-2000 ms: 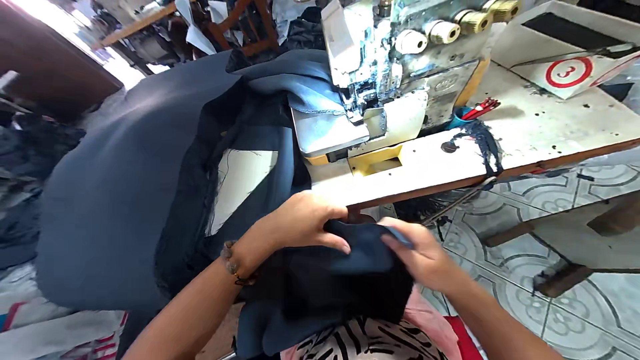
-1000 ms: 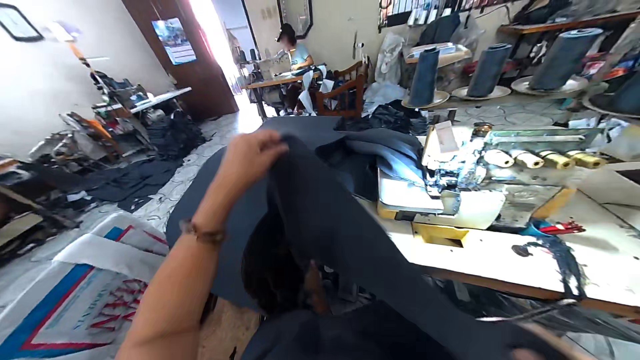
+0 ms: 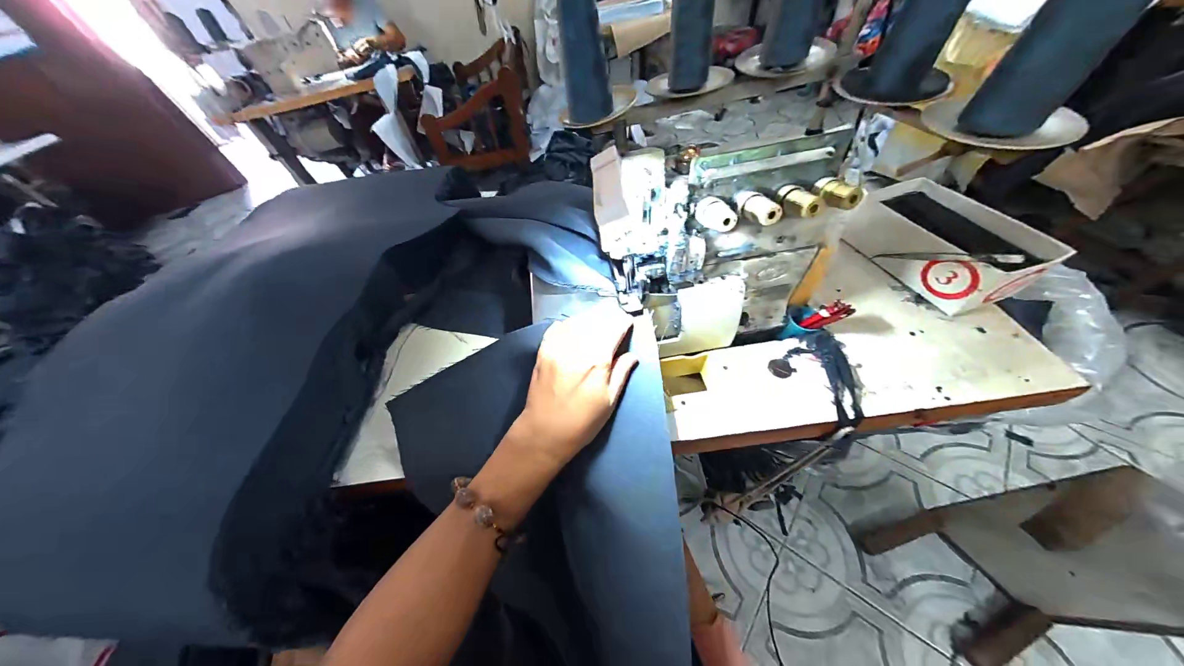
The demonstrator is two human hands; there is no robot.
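Observation:
My left hand lies on a dark blue fabric panel, its fingertips just in front of the presser foot of an overlock sewing machine; thumb and forefinger are close together at the fabric's right edge. The panel hangs from the machine down over the table's front edge. Low in the view, my right forearm shows behind the hanging cloth; the right hand itself is hidden. More dark blue fabric is heaped in a large pile to the left, and a fold of it runs behind the needle area.
On the table stand a white box with tweezers across it and a blue cup of red-handled items, with dark thread scraps nearby. Thread cones rise behind. A wooden stool is at right; a person works beyond.
My left hand has come from the raised cloth at the left to the fabric by the presser foot. The panel held up a second ago now lies at the machine. The view has tilted down again.

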